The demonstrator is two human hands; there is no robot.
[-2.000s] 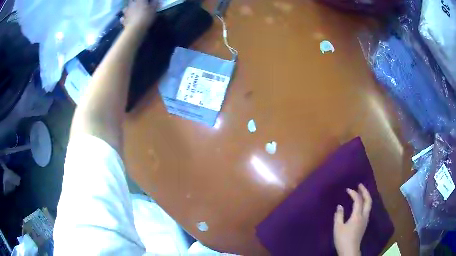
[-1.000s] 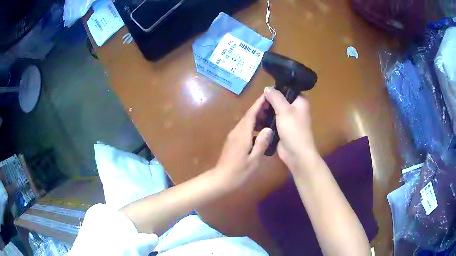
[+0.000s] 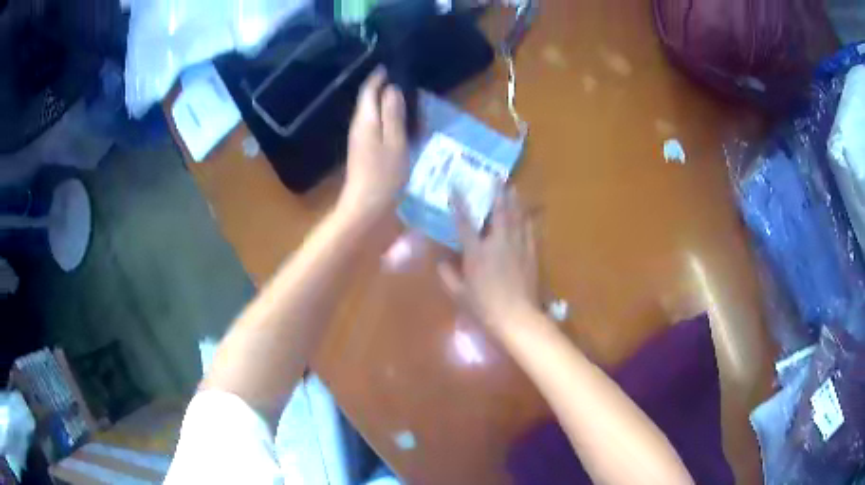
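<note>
A blue-grey packet with a white printed label (image 3: 446, 175) lies flat on the orange-brown desk. My right hand (image 3: 498, 256) is over its lower right edge, fingers spread and blurred, nothing seen in it. My left hand (image 3: 377, 152) is at the packet's left edge, fingers pointing away from me. A dark patch shows beside its fingertips; I cannot tell whether it is the scanner or whether the hand holds it. The folded plum cloth (image 3: 645, 403) lies at the near right, partly under my right forearm.
A black tray or device (image 3: 313, 95) is at the far left, beside white plastic (image 3: 190, 38) and a white slip (image 3: 204, 112). A maroon round bundle (image 3: 740, 47) is at the far right. Bagged clothes (image 3: 797, 246) line the right edge. Small white scraps (image 3: 673, 151) dot the desk.
The dark scanner that was between my hands is no longer clearly visible. My left hand has moved away from me to the packet's left edge, and my right hand has moved left onto the packet.
</note>
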